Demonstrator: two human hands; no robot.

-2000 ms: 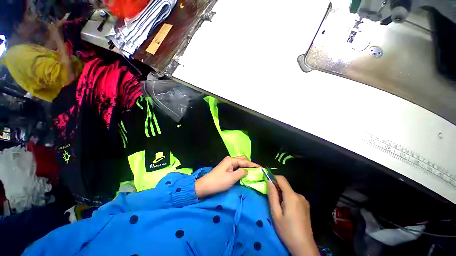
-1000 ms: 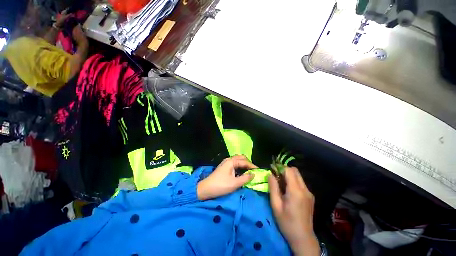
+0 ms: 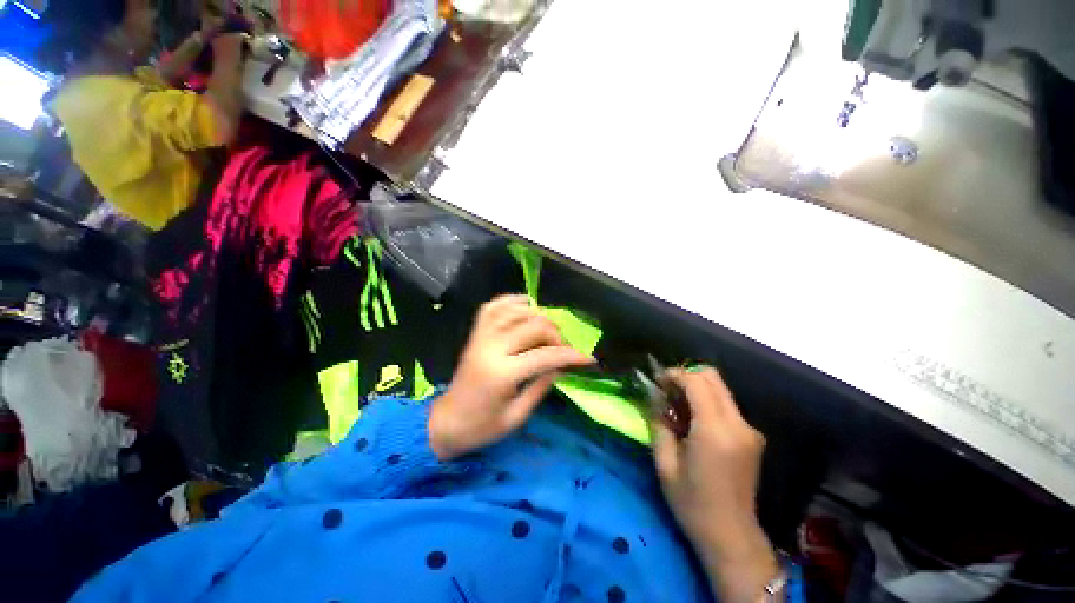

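Note:
A black garment panel (image 3: 407,336) with neon-green blocks, pale-green stripes and a small hat logo lies over my lap. My left hand (image 3: 505,368) pinches the neon-green fabric (image 3: 607,406) at its upper edge between thumb and fingers. My right hand (image 3: 707,442) holds small thread snips (image 3: 672,403) with dark red-brown handles, blades pointing up and left, just right of the fabric. The blades look parted but are blurred. Whether they touch the cloth or a thread is hidden by blur.
A white sewing table (image 3: 660,177) runs diagonally above my hands, with a machine bed (image 3: 825,153) at upper right and a printed ruler scale (image 3: 990,395). Black-pink garments (image 3: 271,224) lie left. A person in yellow (image 3: 147,141) sits upper left. Folded striped cloth (image 3: 371,77) lies beyond.
My left hand has lifted and moved up and left, partly pulling the neon-green fabric taut. My right hand with the snips has shifted slightly right. The view has moved a little.

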